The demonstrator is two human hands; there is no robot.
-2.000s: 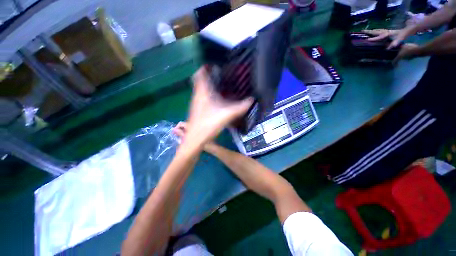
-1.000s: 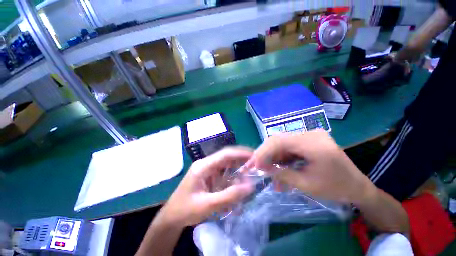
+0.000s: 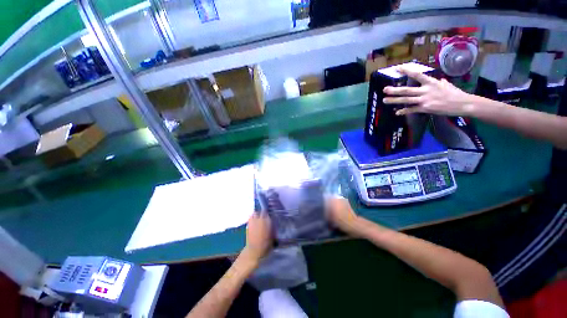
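A dark product box [image 3: 293, 208] with a pale end stands in front of me at the bench edge, with a clear shrink bag [image 3: 283, 267] around it. The bag's film hangs loose below the box and shows blurred above it. My left hand [image 3: 259, 233] holds the box and film at the left side. My right hand [image 3: 339, 214] holds them at the right side. Both hands are partly blurred. The stack of shrink bags [image 3: 196, 208] lies flat to the left of the box.
Another person's hand [image 3: 429, 94] rests on a black box [image 3: 395, 118] on the scale [image 3: 407, 180]. Another carton [image 3: 463, 146] lies right of the scale. The sealer control box [image 3: 96, 282] is at lower left. A metal post [image 3: 133, 93] rises behind the bag stack.
The bag that was bunched between my hands is now around the product box, and both hands grip it. The other person's hand and a black box have come onto the scale.
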